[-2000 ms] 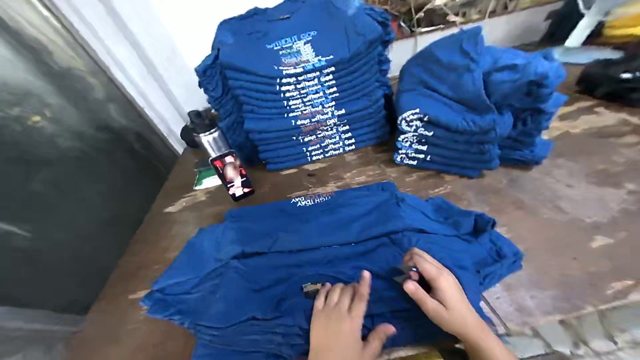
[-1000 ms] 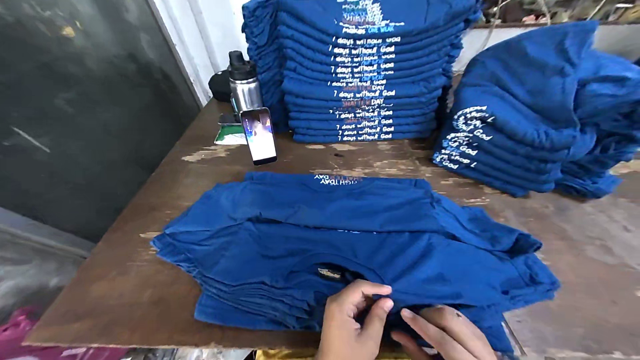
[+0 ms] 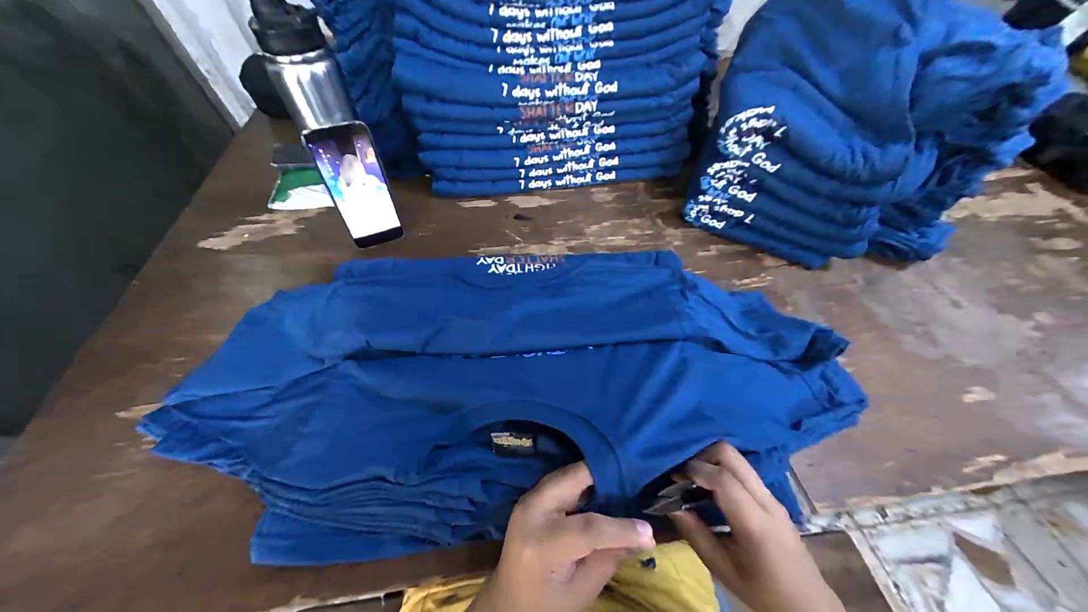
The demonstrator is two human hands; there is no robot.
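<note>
A blue T-shirt with a round ribbed collar lies on top of a pile of folded blue T-shirts at the table's front edge. A dark neck label shows inside the collar. My left hand pinches the shirt at the collar's near right side, thumb reaching to the right. In my right hand is a small pair of metal thread snips, its blades pointing left beside the shirt's fabric. The right fingertips are partly hidden by the shirt.
Stacked folded blue shirts with printed lettering stand at the back, another stack at the back right. A phone leans against a metal bottle at the back left. Yellow cloth lies below the wooden table's edge.
The snips' blades now show in my right hand; one second ago they were not visible. My hands have moved slightly apart. The view has come closer to the pile.
</note>
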